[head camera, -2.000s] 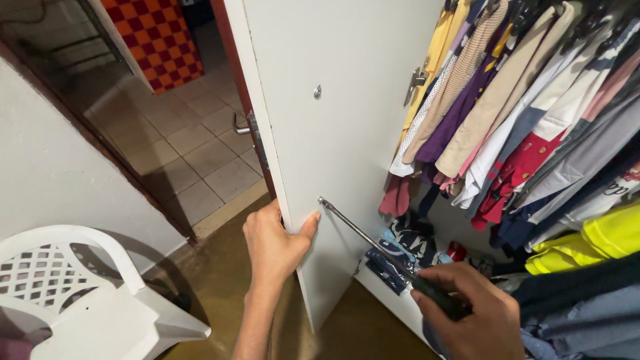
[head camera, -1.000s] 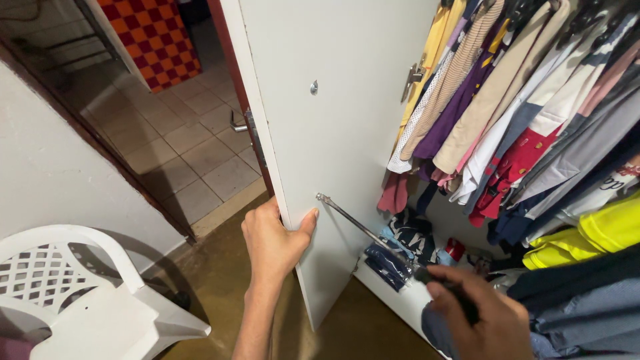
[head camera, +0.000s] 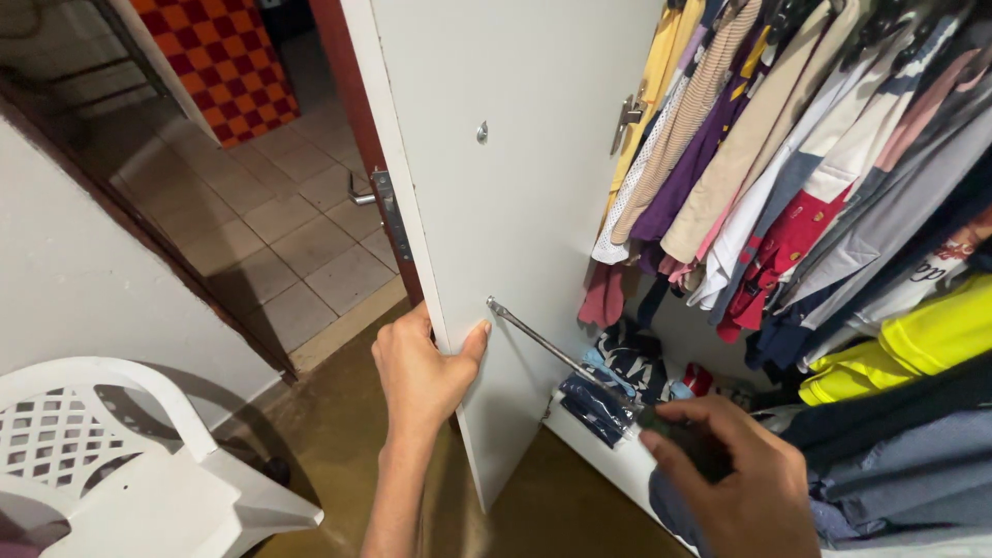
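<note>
My left hand (head camera: 426, 372) grips the edge of a white wardrobe door (head camera: 504, 209), its thumb on the inner face and its fingers behind. In my right hand (head camera: 736, 473) is the dark handle of a long-shafted screwdriver (head camera: 554, 346). The tip of its metal shaft meets a small metal fitting (head camera: 491, 301) on the door, just above my left thumb. Higher on the same face sits another small metal fitting (head camera: 482, 132). Part of the handle is hidden by my right fingers and blurred.
Hanging clothes (head camera: 721, 155) fill the wardrobe at right, with folded clothes (head camera: 628, 360) below. A metal hinge (head camera: 626, 122) is at the door's far edge. A white plastic chair (head camera: 147, 465) stands lower left. Behind the wardrobe door is a brown door with a metal handle (head camera: 361, 198).
The fingers of my right hand have shifted around the screwdriver handle, more spread now than two seconds ago. My left hand keeps its hold on the door edge.
</note>
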